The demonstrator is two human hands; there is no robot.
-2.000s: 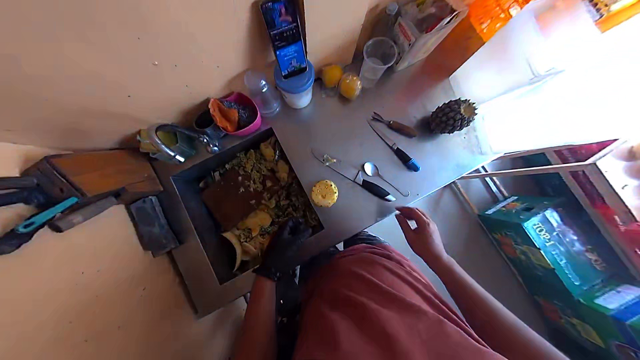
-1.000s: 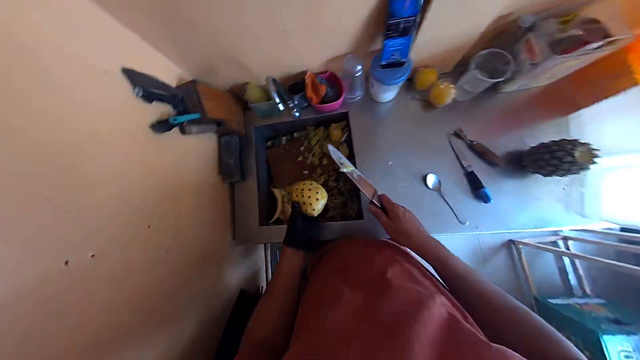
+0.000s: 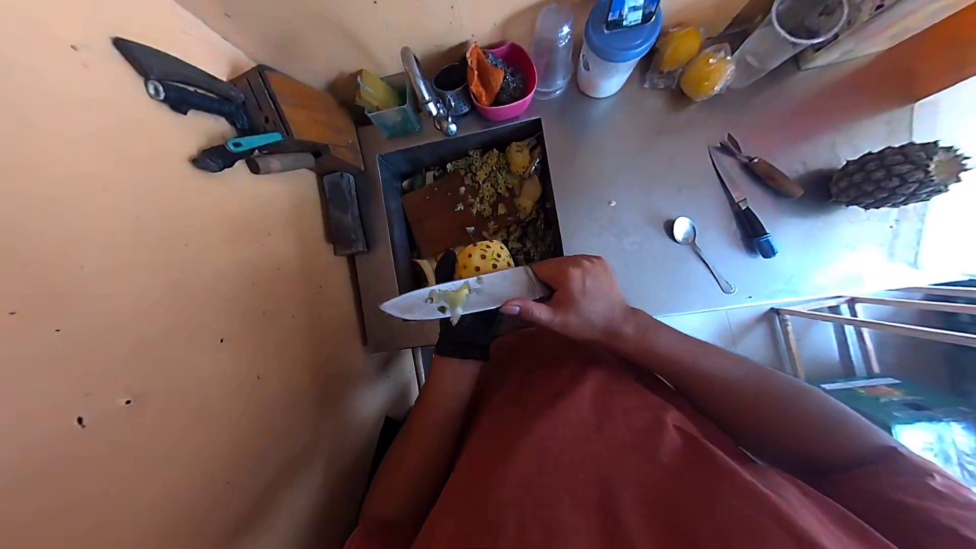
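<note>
My right hand (image 3: pixel 583 296) grips a large kitchen knife (image 3: pixel 415 303), its broad blade pointing left across the near side of the sink, with bits of fruit stuck to it. Just beyond the blade is a peeled pineapple (image 3: pixel 485 258) with dark eyes. My left hand (image 3: pixel 467 334), in a black glove, holds the pineapple from below and the left; the blade covers much of that hand. Under them, the sink (image 3: pixel 555 191) contains a brown board (image 3: pixel 438 215) and many pineapple peelings (image 3: pixel 488 179).
A knife block (image 3: pixel 313 110) and a dark sharpening stone (image 3: pixel 345 213) are left of the sink. Behind it stand a faucet (image 3: pixel 419 80), a pink bowl (image 3: pixel 507 110) and a blue-lidded tub (image 3: pixel 606 72). Rightward lie a spoon (image 3: pixel 701 252), a small knife (image 3: pixel 751 225) and an unpeeled pineapple (image 3: pixel 888 177).
Two seconds ago the large knife lay on the counter; my right hand has taken it up and brought it left over the sink. My left hand has lifted the peeled pineapple. The view has shifted.
</note>
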